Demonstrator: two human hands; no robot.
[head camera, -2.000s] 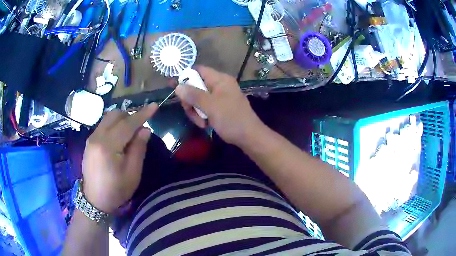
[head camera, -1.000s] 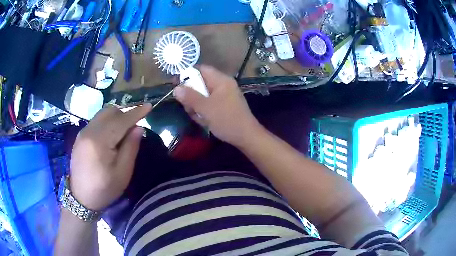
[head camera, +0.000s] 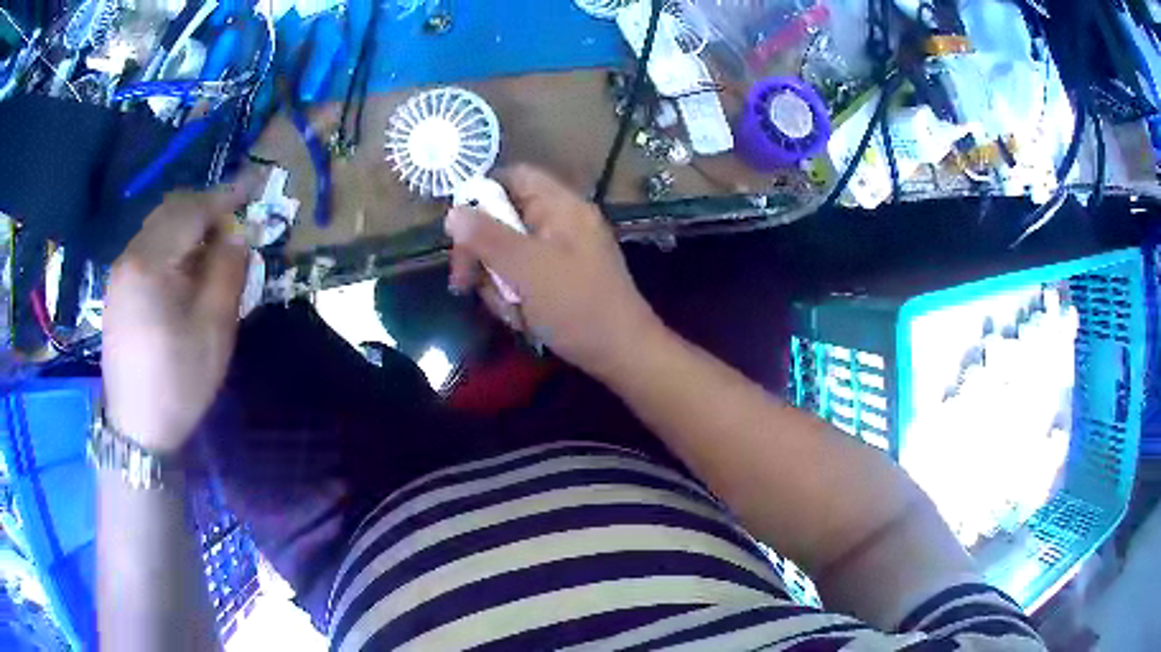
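A small white handheld fan has its round slatted head over the brown board at the bench edge. My right hand grips its short white handle. My left hand is at the bench's left edge beside a small white part. Its fingers are blurred and partly bent. A thin orange-tipped shape shows near the fingertips, but whether the hand holds anything cannot be told.
Blue-handled pliers lie behind the left hand, and a black cloth lies at bench left. A purple roll sits on the bench. A teal crate with white parts stands right, a blue bin left.
My left hand has moved left and up to the bench edge, away from the fan. The thin shaft no longer shows at the handle. My right hand still grips the fan.
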